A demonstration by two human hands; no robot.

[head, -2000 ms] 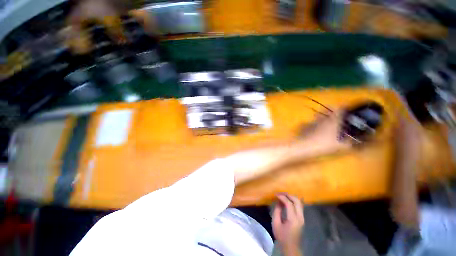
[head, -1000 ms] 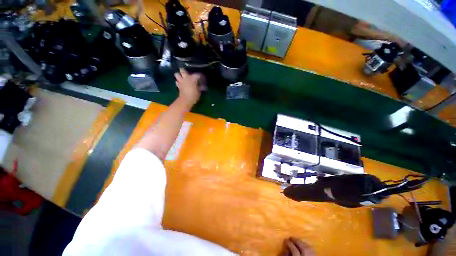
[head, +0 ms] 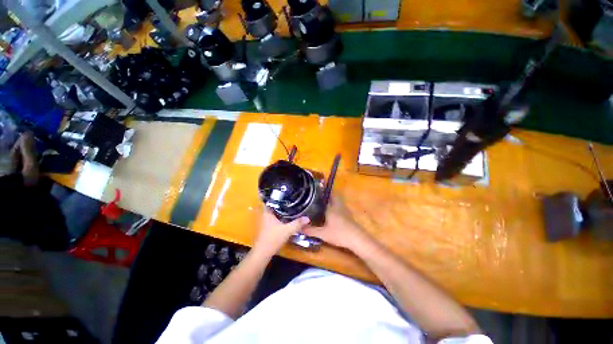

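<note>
A black and silver-grey appliance unit (head: 290,191) is held upright near the front edge of the orange bench (head: 403,222). Its glossy black rounded end faces up and away from me. Two stiff dark strips project from its far side, and a silvery part shows at its near side. My left hand (head: 277,230) grips its lower left side. My right hand (head: 337,227) grips its lower right side. The fingers under and behind the unit are partly hidden.
The black screwdriver (head: 474,131) hangs over the silver-white screw feeder (head: 396,124) at the right. A white paper (head: 259,144) lies behind the unit. Waiting units (head: 316,33) stand on the green belt (head: 403,64). Another unit is at the far right. A person's hand shows at far left.
My left hand has come back from the belt, and a unit is now between both hands over the bench. My right hand has come up from the bench edge to the unit. The view has shifted.
</note>
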